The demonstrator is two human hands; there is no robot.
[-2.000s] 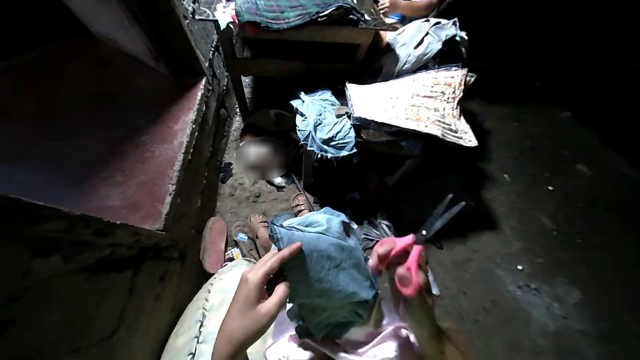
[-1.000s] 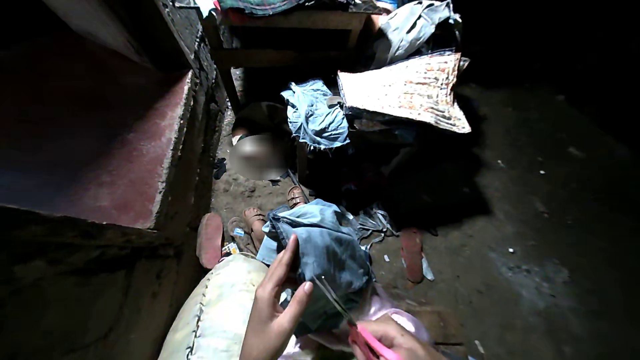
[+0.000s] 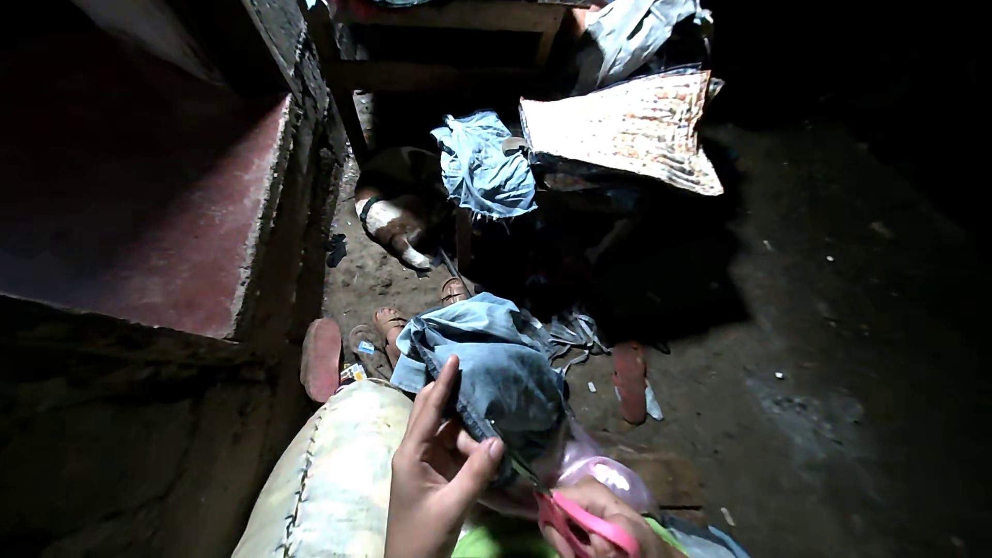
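A piece of blue denim cloth [image 3: 504, 372] lies bunched over the lap. My left hand [image 3: 442, 465] is at the cloth's near left edge, thumb and fingers around a darker seam or strip. In my right hand [image 3: 604, 515] are scissors with pink handles [image 3: 573, 527], their blades pointing up and left against the denim; the blade tips are partly lost in the dark cloth. Pink translucent plastic [image 3: 608, 477] shows beside the right hand.
A stitched pale sack [image 3: 333, 473] stands at the left. Ahead are a crumpled denim piece [image 3: 484, 167], a patterned cloth [image 3: 628, 128] and a dog [image 3: 391, 221]. Slippers [image 3: 322, 360] and fabric scraps [image 3: 577, 333] lie on the ground. A raised red ledge [image 3: 194, 256] borders the left.
The scissors were held up, blades apart, to the right of the denim; my right hand has brought them down and left to the cloth. My left hand has moved in at the cloth's edge.
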